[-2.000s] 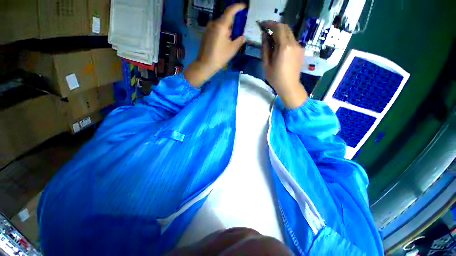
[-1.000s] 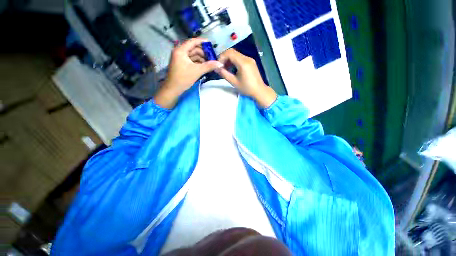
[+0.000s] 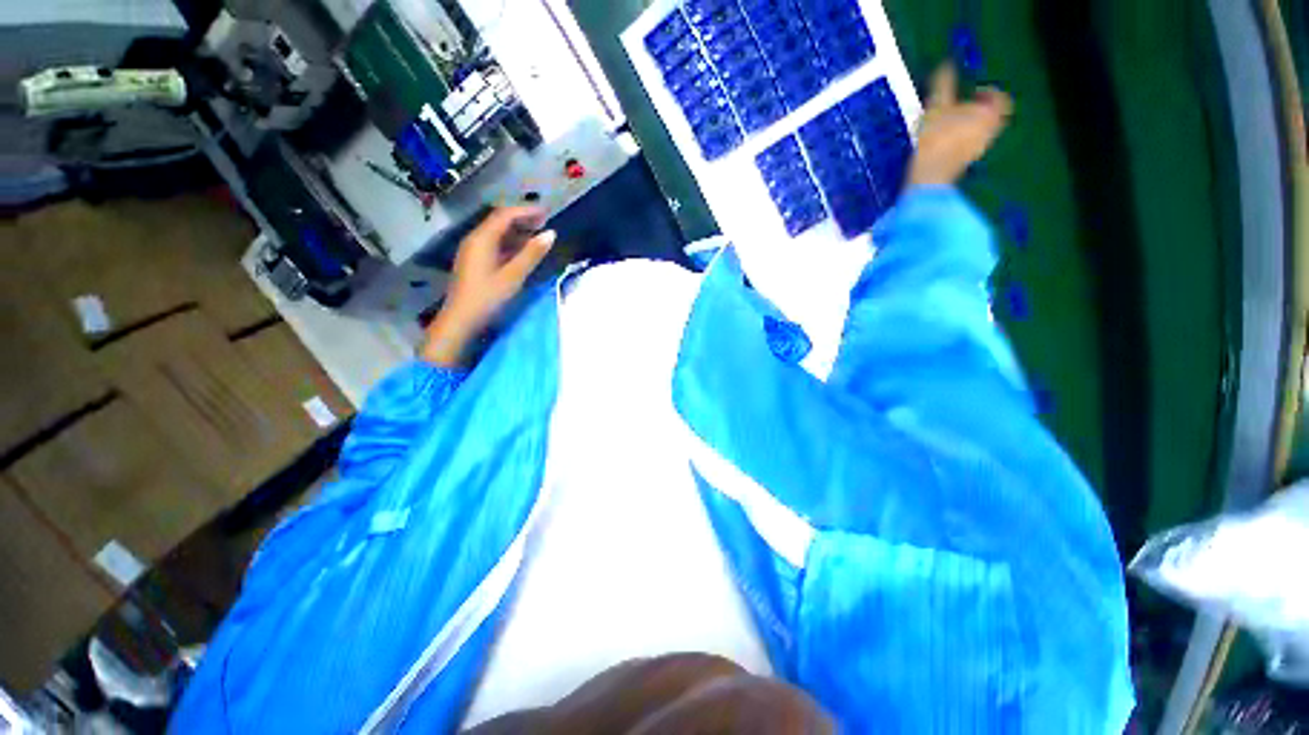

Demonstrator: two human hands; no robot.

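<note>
My left hand (image 3: pixel 488 279) is at the front edge of the white machine base, fingers apart, with nothing seen in it. My right hand (image 3: pixel 959 127) reaches over the green conveyor just right of the white tray, fingers apart. A dark-blue part (image 3: pixel 966 52) lies on the belt just beyond my right fingertips. The white tray (image 3: pixel 739 201) holds dark-blue parts in tight rows in two blocks, and its near portion shows bare white beside my right sleeve.
The machine base (image 3: pixel 388 194) has metal mechanisms and a red button. The green conveyor (image 3: pixel 1105 359) runs along the right with several blue parts spaced on it. Brown cartons (image 3: pixel 172 388) are stacked left. A clear plastic bag (image 3: pixel 1246 567) lies far right.
The blue part held between both hands one second ago is no longer seen there. My hands have parted; the right one has moved out over the conveyor. The view has shifted.
</note>
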